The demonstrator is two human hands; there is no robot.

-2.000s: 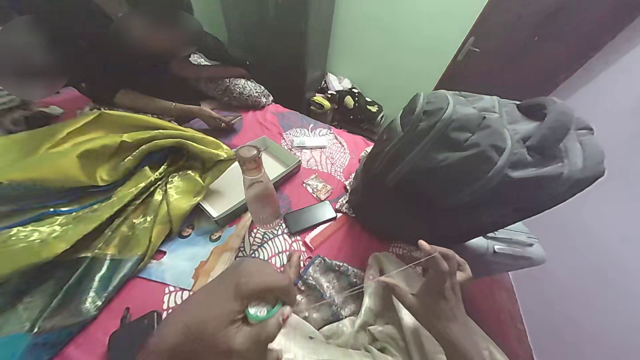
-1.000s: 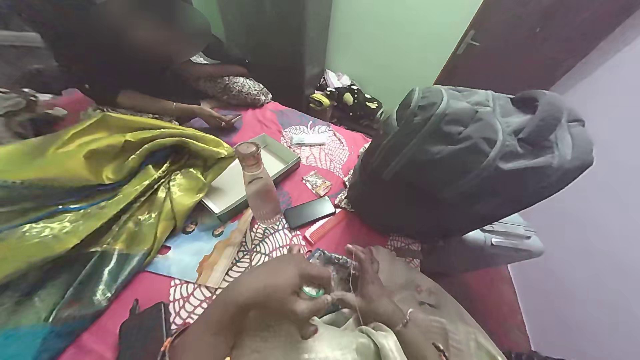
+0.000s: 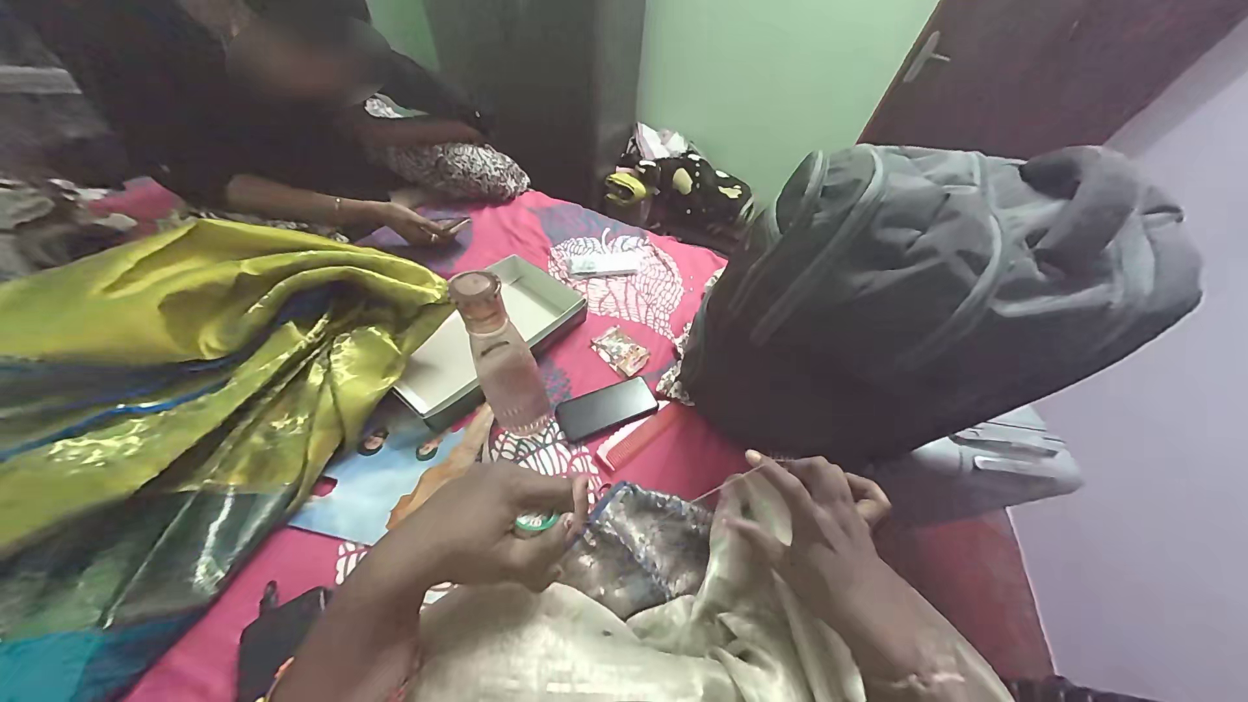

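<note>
My left hand (image 3: 517, 526) is closed around a small green-rimmed item (image 3: 535, 523), perhaps a thread spool, at the left of a dark patterned cloth (image 3: 643, 546) with a blue edge. A fine pale thread (image 3: 726, 485) runs from near this cloth to the fingertips of my right hand (image 3: 809, 507). The thumb and fingers of my right hand pinch it, over a fold of cream satin fabric (image 3: 575, 643) that lies across my lap. Whether a needle is there cannot be seen.
Near my hands on the pink bedspread (image 3: 682, 448) lie a black phone (image 3: 606, 409), a red strip (image 3: 639, 436), a small packet (image 3: 620, 351) and a plastic bottle (image 3: 505, 366) by an open box (image 3: 546, 302). A grey backpack (image 3: 955, 292) stands right, yellow-green fabric (image 3: 195, 292) left. Another person's hand (image 3: 414, 224) rests behind.
My hands were close together a second ago; now they are apart, the right one further right with the thread stretched from it.
</note>
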